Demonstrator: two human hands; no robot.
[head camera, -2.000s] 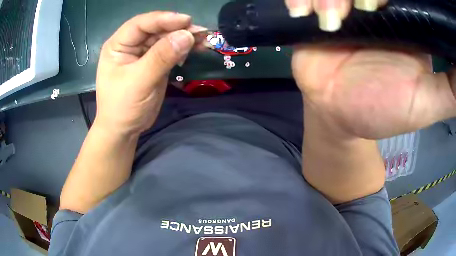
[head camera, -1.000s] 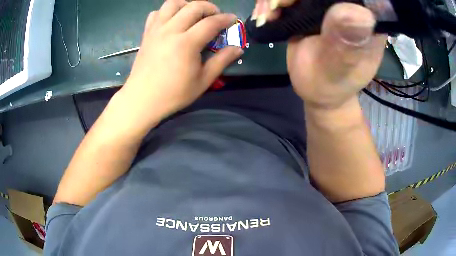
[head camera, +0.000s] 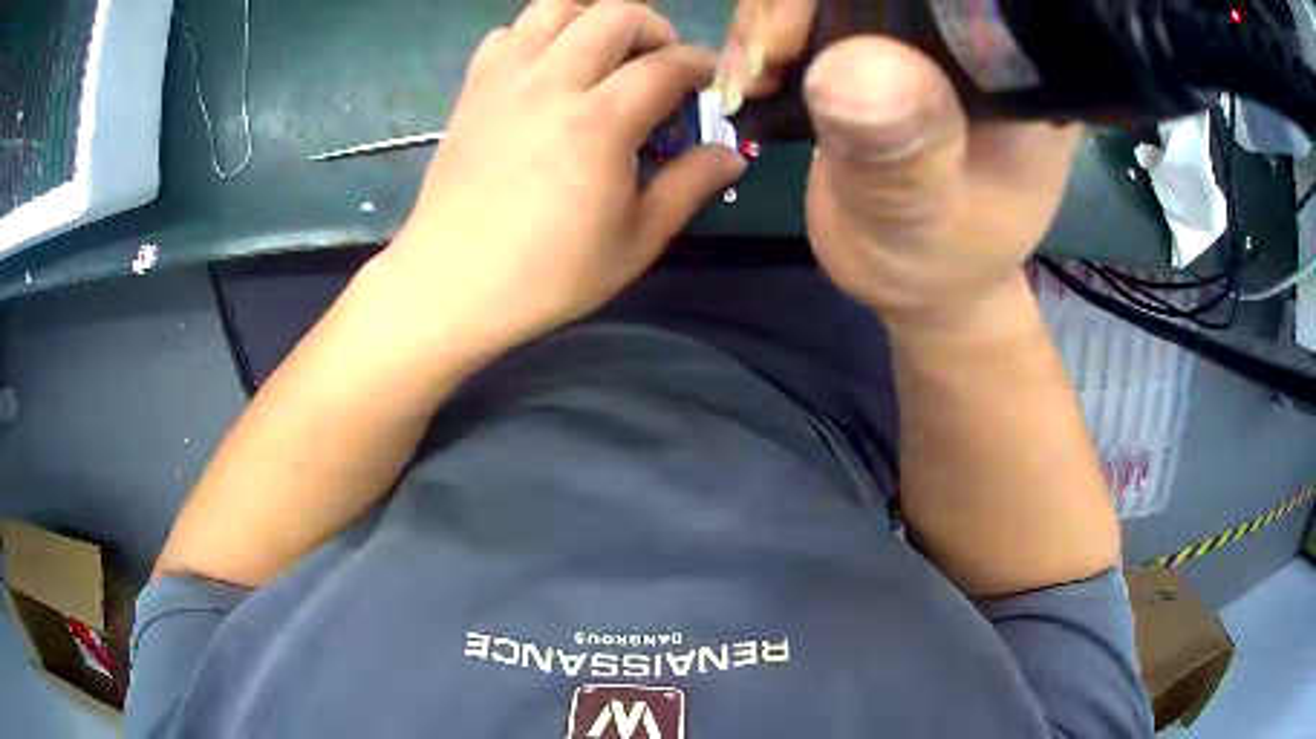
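Observation:
My left hand (head camera: 556, 173) grips the open thermometer housing (head camera: 714, 119) between thumb and fingers at the top centre; its blue-and-white insides show between the fingertips. The metal probe stem (head camera: 378, 146) sticks out to the left from behind my left hand. My right hand (head camera: 924, 173) is shut on the black electric screwdriver (head camera: 996, 51), held nearly level. Its front end is at the housing's right side. The bit tip is hidden by my right fingers. Tiny white parts (head camera: 730, 195) lie beside my left thumb.
A white tray with a ribbed dark centre (head camera: 133, 137) stands at left, a thin wire (head camera: 217, 159) beside it. A crumpled white cloth (head camera: 1189, 188) and black cords (head camera: 1155, 300) lie at right. Clear compartment trays (head camera: 1133, 383) are below the bench. Cardboard boxes (head camera: 1181, 650) stand on the floor.
My left hand has moved right and turned over the housing, covering most of it. The screwdriver has tilted and shifted, uncovering the cords and cloth. The stem now shows at left.

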